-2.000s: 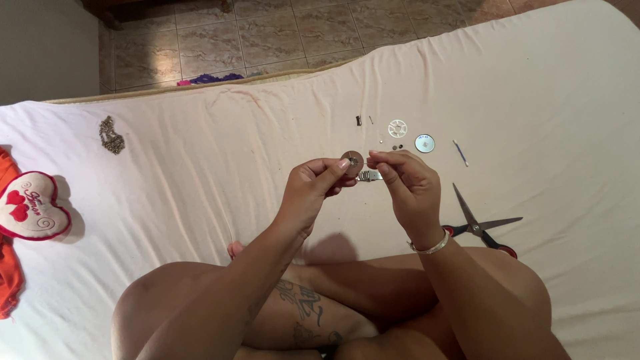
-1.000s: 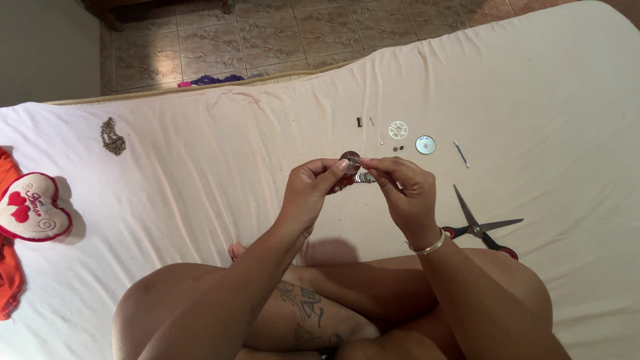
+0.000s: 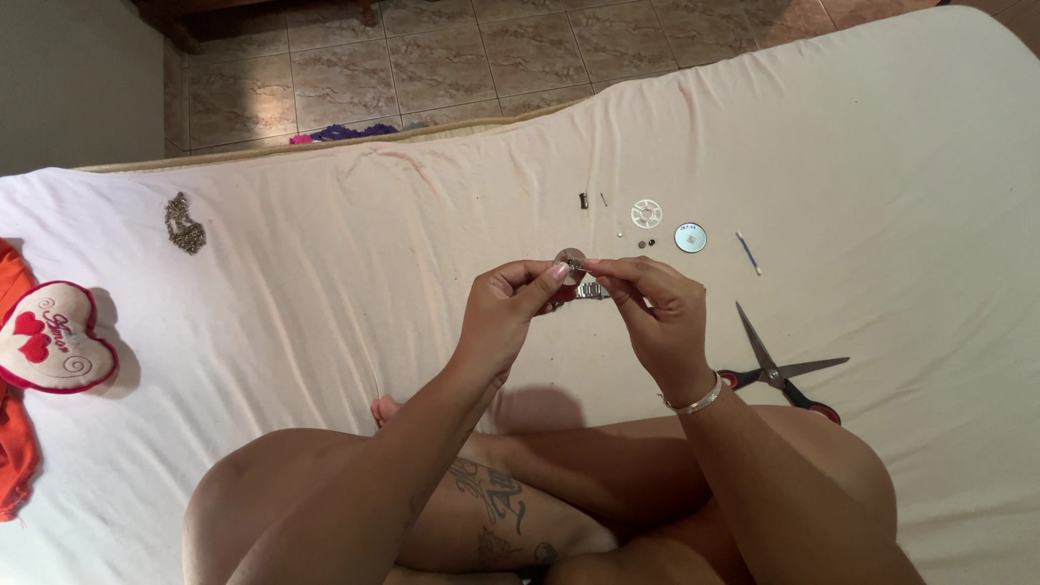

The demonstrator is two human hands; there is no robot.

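My left hand pinches a round watch part, seemingly a dial with its movement, between thumb and fingers. The fingertips of my right hand meet at its right side on something thin that is too small to identify. Just below the disc, a metal link watch band shows between the hands, partly hidden by them. Beyond them on the sheet lie a white plastic spacer ring, a round watch case back, small round parts, a small dark part and a thin pin.
Open scissors with black and red handles lie right of my right wrist. A cotton swab lies beyond them. Far left are a heap of chain, a heart-shaped cushion and orange cloth. The bed's far edge borders a tiled floor.
My right fingertips, apart from the disc two seconds ago, have moved left and now meet its right side. My left hand keeps its hold on the disc.
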